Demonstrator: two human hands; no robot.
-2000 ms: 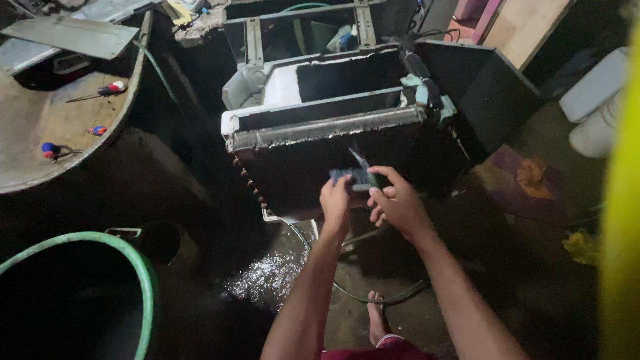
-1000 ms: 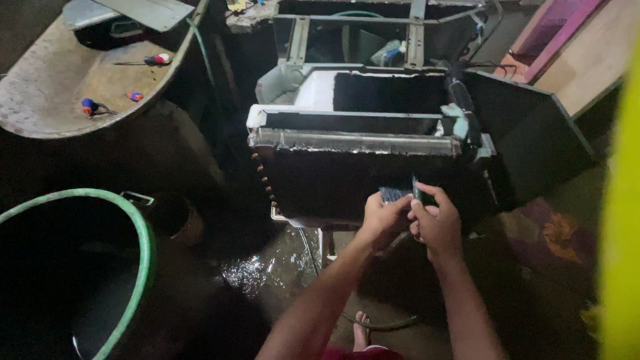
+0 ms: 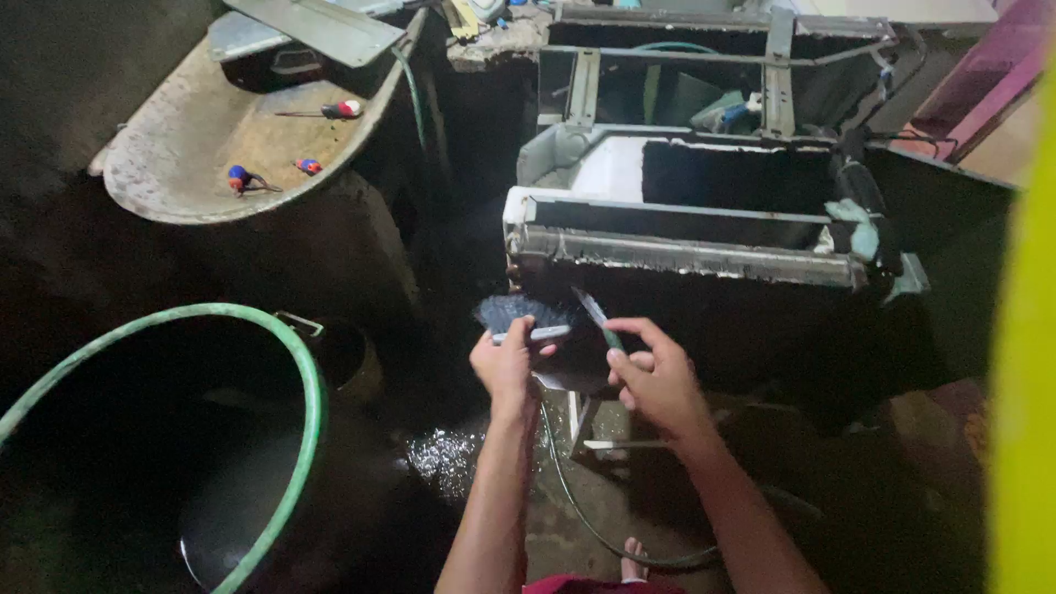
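Note:
My left hand grips a brush with dark bristles and a pale back, bristles pointing up. To its right, my right hand holds a slim pointed tool with a green handle between thumb and fingers; its pale tip points up and left. Whether it is a knife is unclear. The two tools are apart. Both hands are in front of a large dark appliance unit, apparently an opened air conditioner, with a metal strip along its top edge and a wrapped pipe at its right.
At left stands a dark tub with a green rim. Above it, a worn basin holds a screwdriver and smaller red-and-blue tools. A thin hose curves over the wet floor near a foot. A blurred yellow edge fills the far right.
My hands have drawn apart; a second ago the brush and the pointed tool were close together. The view has shifted.

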